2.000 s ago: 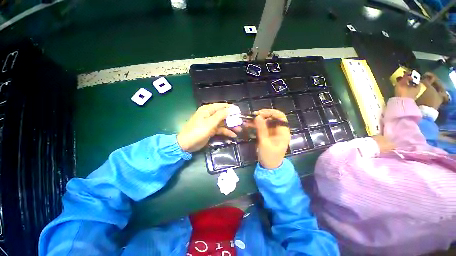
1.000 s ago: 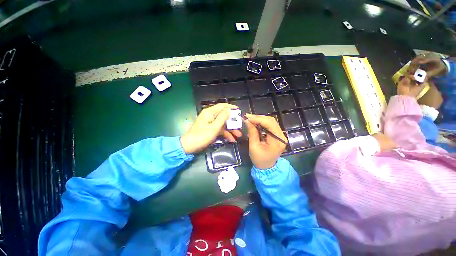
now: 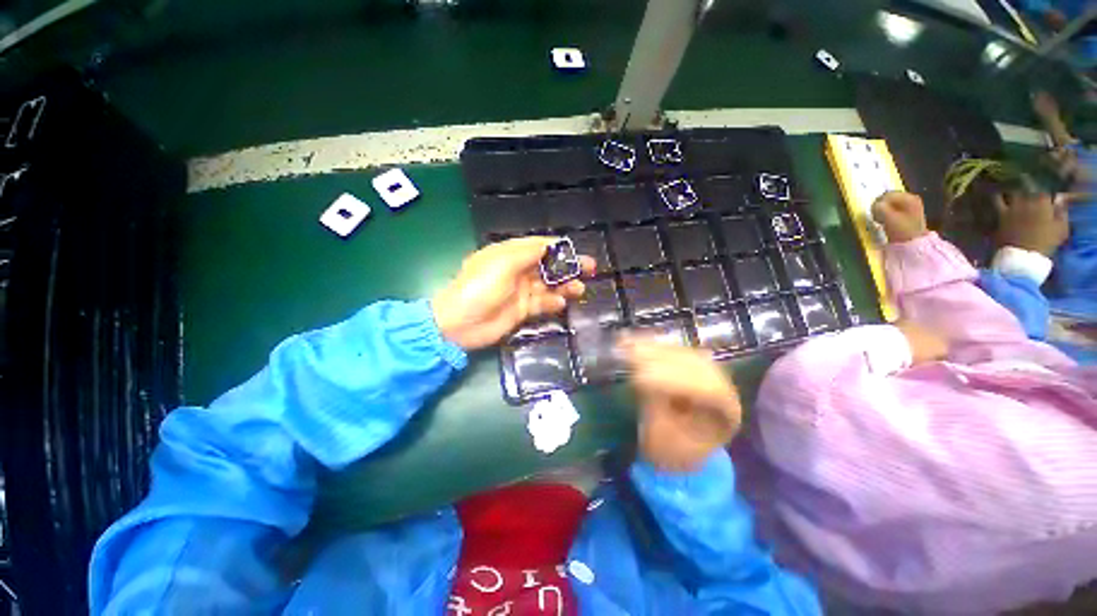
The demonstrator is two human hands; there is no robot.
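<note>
My left hand [image 3: 511,289] holds a device housing [image 3: 561,261] between thumb and fingers, its dark side with a pale rim facing up, above the black blister tray [image 3: 644,289]. My right hand [image 3: 683,403] is blurred, over the tray's near edge and apart from the housing; whether it holds the thin tool cannot be told. Several housings [image 3: 677,194] lie dark side up in the tray's far and right pockets. A crumpled white scrap [image 3: 552,421] lies at the tray's near left corner.
Two white housings [image 3: 345,214] lie on the green bench [image 3: 277,289] at left. A dark tray stack [image 3: 90,361] stands far left. A metal post [image 3: 656,60] rises behind the tray. A neighbour's pink sleeve [image 3: 938,271] and a yellow-edged strip [image 3: 860,181] are at right.
The housing in my left hand has turned from white face to dark side. My right hand has moved away from it, towards me and to the right. The neighbour's hand has moved onto the yellow-edged strip.
</note>
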